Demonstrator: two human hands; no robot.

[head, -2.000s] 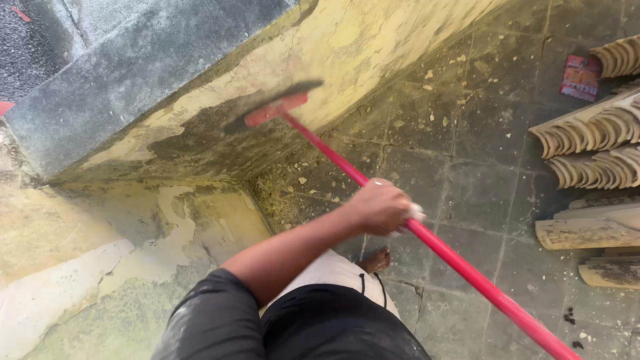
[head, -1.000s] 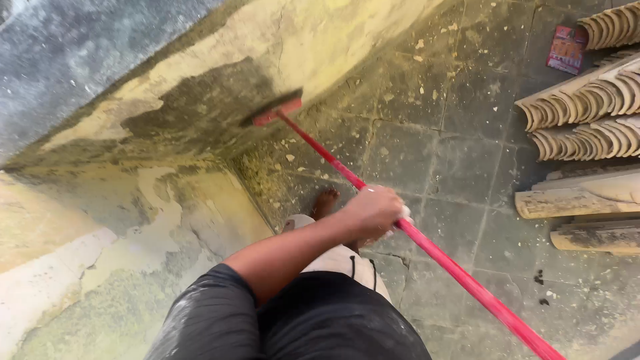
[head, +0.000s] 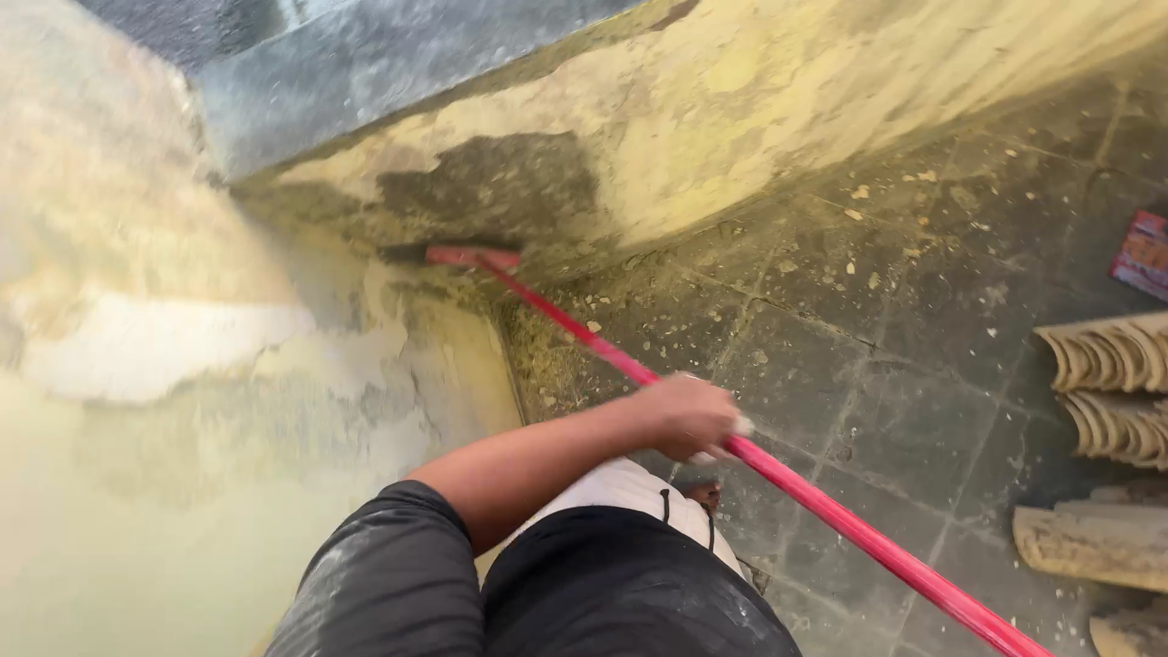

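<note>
My left hand (head: 689, 418) is closed around the red pole of a broom (head: 849, 525), a little in front of my body. The pole slants from the lower right up to a red broom head (head: 474, 256). Dark bristles, blurred, lie against the low part of the peeling yellow wall (head: 712, 119), beside a dark patch and close to the corner. Something whitish shows at the edge of my left hand; what it is I cannot tell. My right hand is out of view, and the pole's far end runs out of the frame at the bottom right.
Stacks of curved clay roof tiles (head: 1109, 356) stand at the right, with a printed red packet (head: 1141, 254) above them. Paint flakes are scattered over the dark tiled floor (head: 794, 365). A grey ledge (head: 383, 78) tops the wall. Another peeling wall (head: 228, 456) rises at the left.
The broom head has moved left along the wall, toward the corner, with my left hand still around the pole. The view has shifted.
</note>
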